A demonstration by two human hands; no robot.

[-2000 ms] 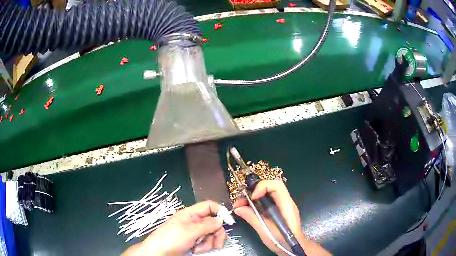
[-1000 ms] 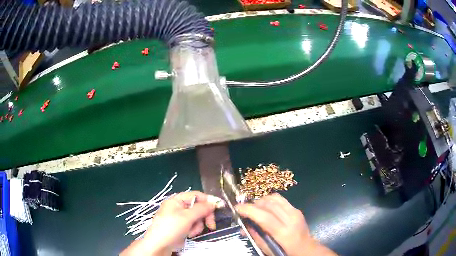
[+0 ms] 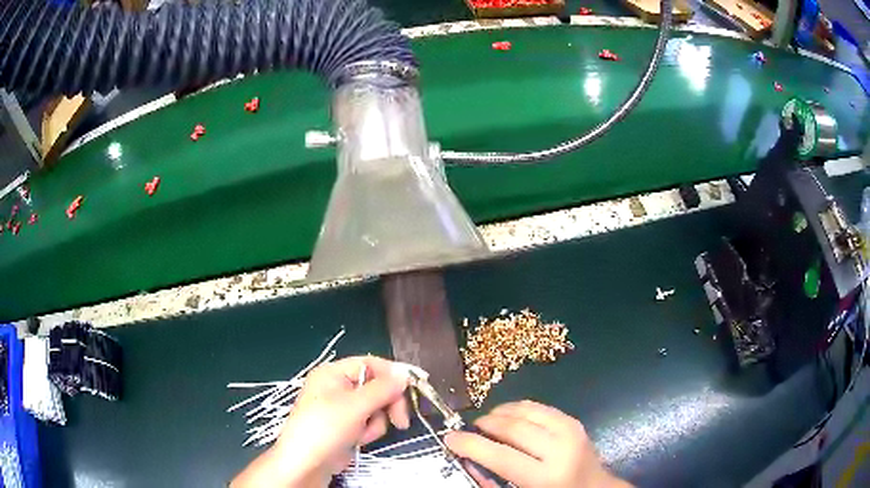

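Note:
My left hand [image 3: 348, 410] is at lower centre, its thumb and finger pinched around a small white wire end with a white covering at the fingertips. My right hand [image 3: 534, 443] holds the soldering iron [image 3: 439, 404], its tip pointing up-left at my left fingertips. The thin solder feed tube runs beside the iron. White lead wires [image 3: 277, 400] lie in a loose pile left of my left hand. More white wires [image 3: 405, 469] lie in front, partly under my hands. Small gold and copper-coloured contacts [image 3: 515, 345] are heaped right of the brown-grey plate [image 3: 420, 319].
The clear-grey fume hood [image 3: 396, 219] hangs over the plate's far end, with a black ribbed hose [image 3: 191, 48]. A black solder feeder [image 3: 773, 248] stands at right. Bundled wires [image 3: 81, 360] and a blue bin [image 3: 11, 410] are at far left. The green belt [image 3: 534, 105] carries red pieces.
The iron has swung from over the contacts to my left fingertips, pointing up-left. The view has shifted, so the bench appears further right. Red pieces on the belt have moved left.

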